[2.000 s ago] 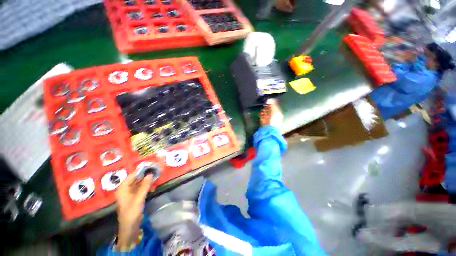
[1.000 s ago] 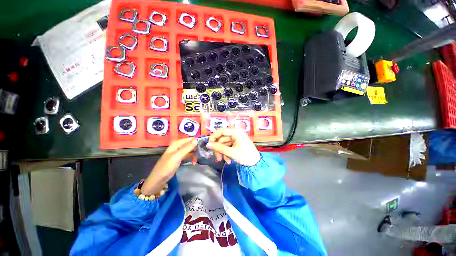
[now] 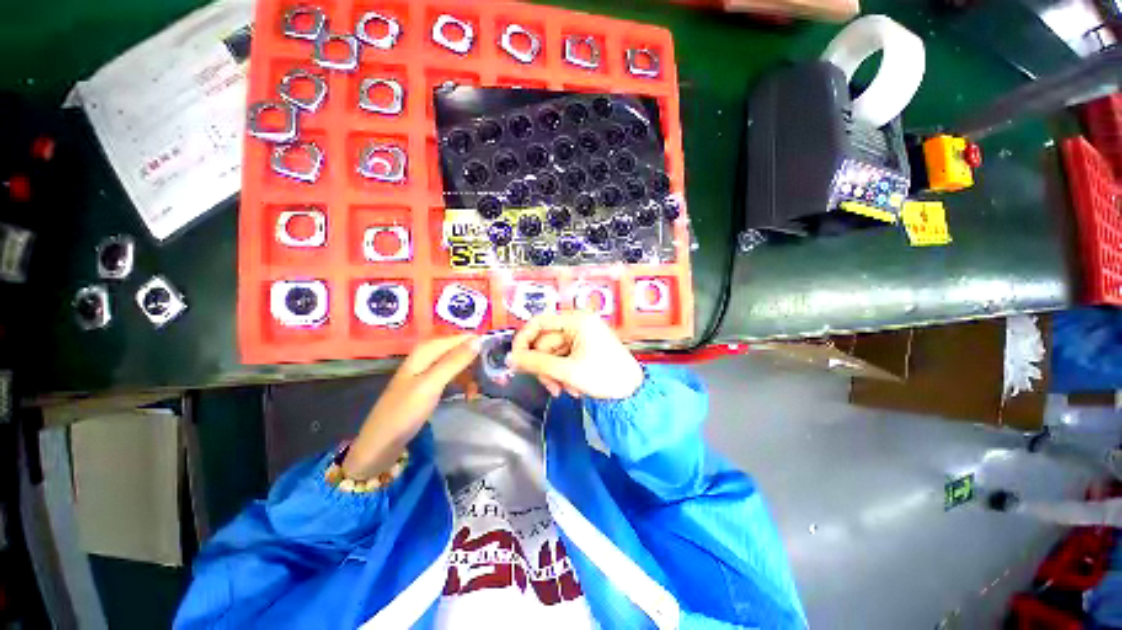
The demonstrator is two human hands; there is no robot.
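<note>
A silver watch case with a dark round centre (image 3: 497,357) is held between both hands just in front of the tray's front edge. My left hand (image 3: 425,379) grips its left side. My right hand (image 3: 564,352) has its thumb and fingertips on its right side, hiding part of it. The red-orange parts tray (image 3: 341,185) holds silver cases in its pockets. Front-row cases at the left (image 3: 299,303) have dark round centres; other cases show red through the hole. Black discs (image 3: 538,156) lie under clear film in the central recess, on a dark printed bag with a yellow patch (image 3: 468,234).
Three silver units (image 3: 159,300) lie on the green bench left of the tray. A white printed sheet (image 3: 160,135) is partly under the tray. A black tape dispenser (image 3: 800,154), a yellow emergency stop box (image 3: 947,163) and a yellow label (image 3: 927,223) stand to the right.
My right hand has come from the tape dispenser to the case, and my left hand has moved it to the middle front. In the last second both hands have barely moved.
</note>
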